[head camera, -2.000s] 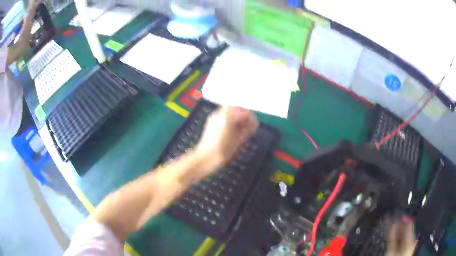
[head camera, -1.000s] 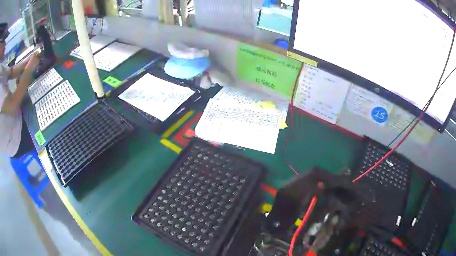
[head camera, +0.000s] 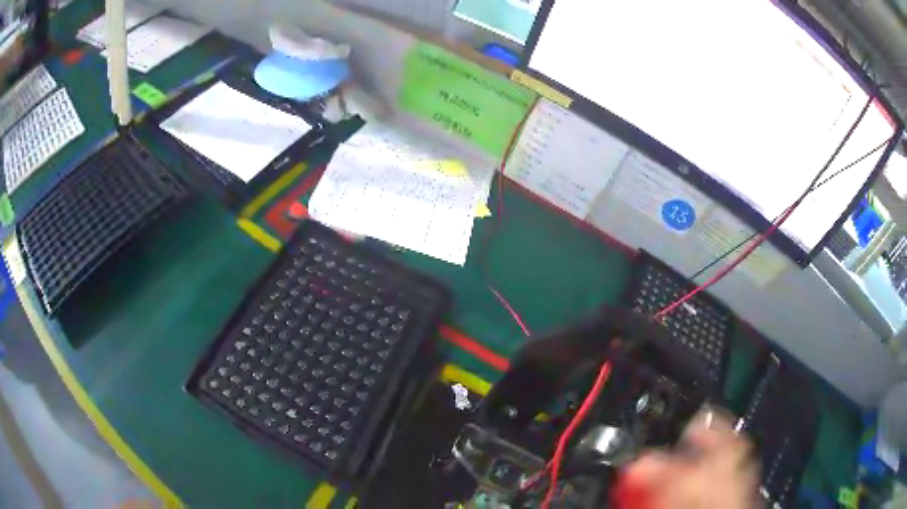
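The black test fixture [head camera: 597,398] stands at the lower right, with metal parts, a clear plate at its left front and a red lead [head camera: 579,425] across it. The red toggle clamp handle [head camera: 636,487] shows at the bottom edge. My right hand [head camera: 708,467] is blurred and closed around the handle, partly hiding it and the fixture's right side. My left hand is out of the picture. The left component tray [head camera: 308,348] lies left of the fixture, its pockets mostly holding small shiny parts.
Black trays [head camera: 686,310] lie behind and right of the fixture. Another black tray [head camera: 90,224] lies far left. Printed papers [head camera: 403,194] and a blue-and-white item [head camera: 301,72] are at the rear. A monitor [head camera: 696,89] stands behind, with red and black cables [head camera: 771,231] hanging past it.
My left hand was over the left tray two seconds ago and is gone. My right hand has come in at the red handle. The view has turned right, so the bench appears shifted left.
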